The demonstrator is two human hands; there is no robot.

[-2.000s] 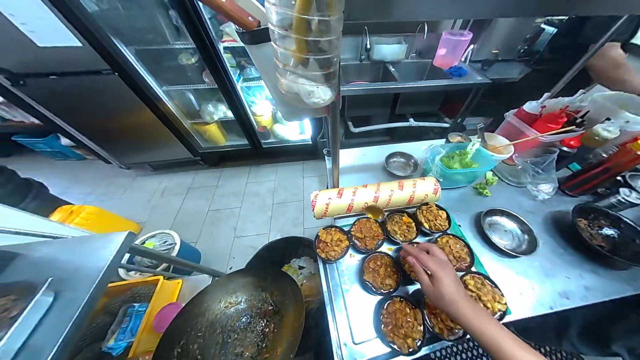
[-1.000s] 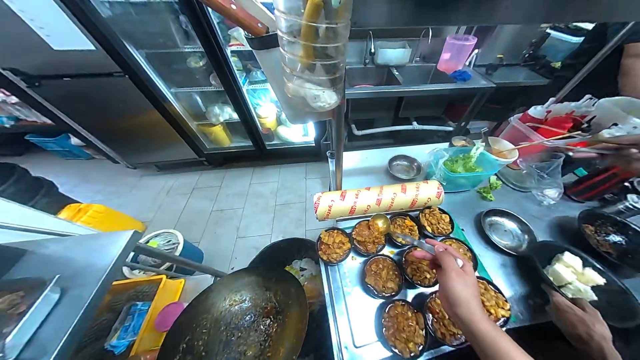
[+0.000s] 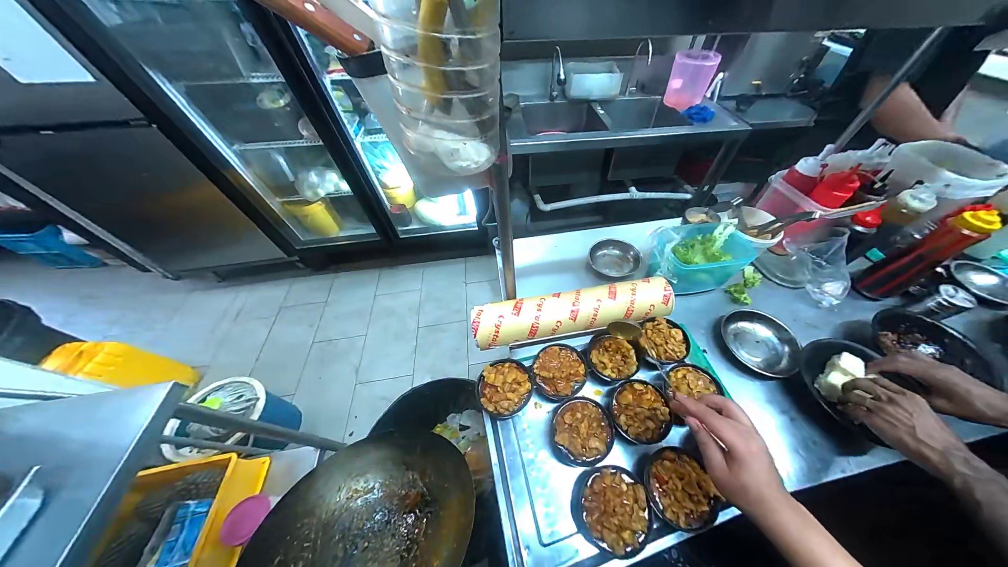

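My right hand (image 3: pixel 728 445) is shut on the handle of a metal spoon (image 3: pixel 624 331), whose bowl hovers over the far side of the group of black bowls. Several round black bowls of browned, saucy chopped food stand on a metal tray (image 3: pixel 543 516). Nearest to my fingers are a bowl at the right (image 3: pixel 691 383) and another just left of them (image 3: pixel 642 411). A bowl below (image 3: pixel 682 488) is partly covered by my hand. A printed roll of cling film (image 3: pixel 573 312) lies beyond the tray. My left hand is not in view.
At right, a co-worker's hands (image 3: pixel 906 402) are at white chunks (image 3: pixel 839 374) in a dark bowl. A metal dish (image 3: pixel 760 343), a teal lettuce container (image 3: pixel 713 264) and sauce bottles (image 3: pixel 929 252) share the counter. A used wok (image 3: pixel 370 504) adjoins the tray's left side.
The spoon's handle has swung away from the near bowls toward the right-hand ones, still in my right hand. A co-worker's bowl of white chunks has come in at right, now with both their hands at it.
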